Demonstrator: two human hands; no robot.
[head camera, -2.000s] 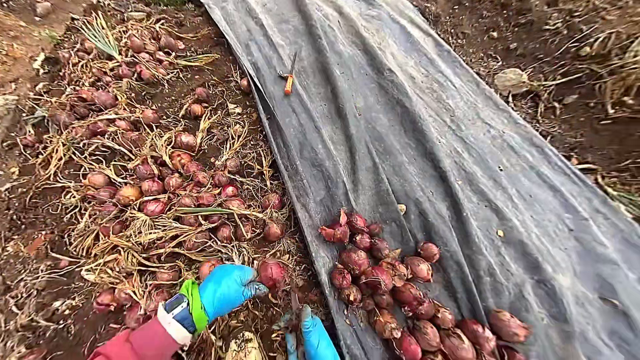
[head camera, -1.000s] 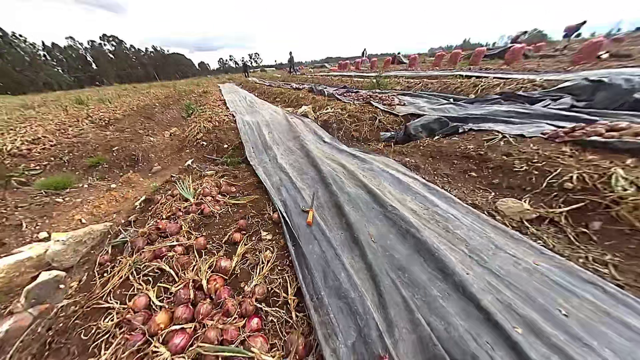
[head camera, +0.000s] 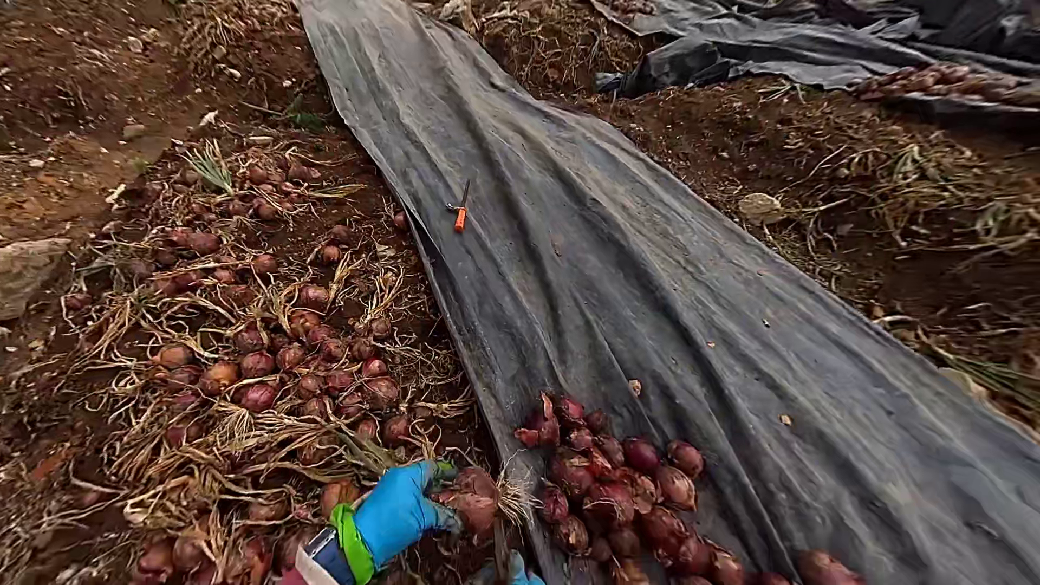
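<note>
My left hand (head camera: 406, 512), in a blue glove with a green band at the wrist, grips a red onion (head camera: 474, 501) whose dry roots point right, toward the grey plastic sheet. My right hand (head camera: 520, 571), also blue-gloved, shows only in part at the bottom edge, just below that onion; a narrow dark thing, perhaps a blade, stands beside it, and its hold is hidden. Right of both hands, a pile of red onions (head camera: 609, 496) without long tops lies on the sheet (head camera: 650, 301). Left of the sheet, many red onions with dry leaves (head camera: 317, 341) lie on the soil.
An orange-handled knife or similar tool (head camera: 461, 218) lies on the sheet farther up. A large stone (head camera: 28, 272) is at the left edge. Dark crumpled sheeting (head camera: 756, 49) and more onions (head camera: 942, 81) are at the upper right. Dry stalks (head camera: 918, 179) cover the soil on the right.
The view tilted up to the field and sky, then back down to the sheet. Both hands, out of view a second ago, show again; an onion is at the left hand, as two seconds ago.
</note>
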